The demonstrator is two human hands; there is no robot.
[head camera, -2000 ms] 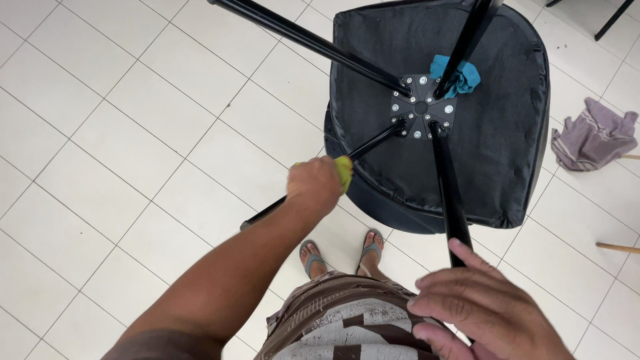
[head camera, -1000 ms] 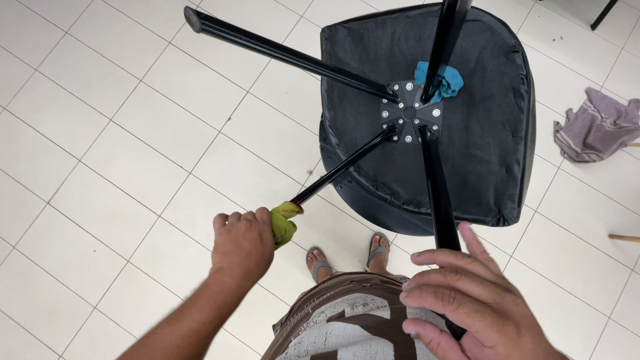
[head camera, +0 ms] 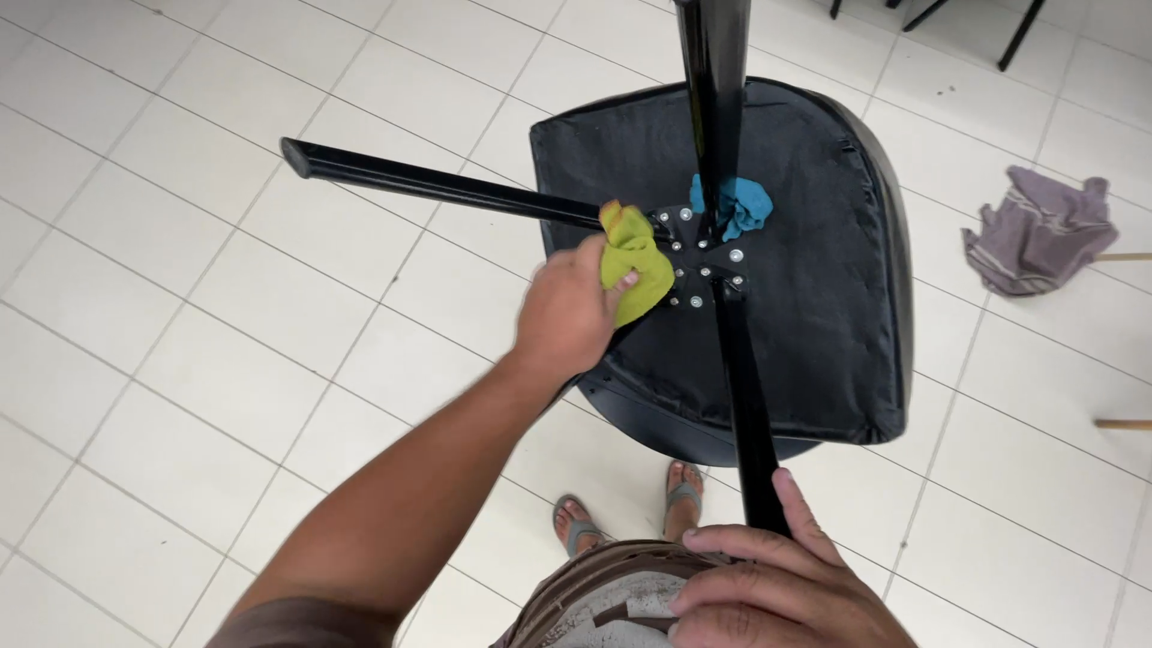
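Note:
An upside-down black chair (head camera: 810,342) shows the underside of its seat, with metal legs rising from a bolted plate (head camera: 691,261). My left hand (head camera: 567,310) grips a yellow-green cloth (head camera: 641,279) around the base of the near-left leg, close to the plate. The far-left leg (head camera: 432,184) points out to the left. My right hand (head camera: 774,585) rests at the outer part of the near-right leg (head camera: 749,405), its fingers spread; the palm side is hidden, so its hold is unclear. A crumpled blue cloth (head camera: 747,205) lies on the seat underside beside the far-right leg (head camera: 715,99).
A purplish-grey cloth (head camera: 1039,229) lies on the tiled floor at the right, near two wooden sticks (head camera: 1120,424) at the frame edge. Dark furniture legs (head camera: 1021,36) stand at the top right. My sandalled feet (head camera: 576,522) are below the chair.
My left hand has moved with the yellow-green cloth from the outer part of the near-left leg up to its base by the plate. My right hand stays by the near-right leg.

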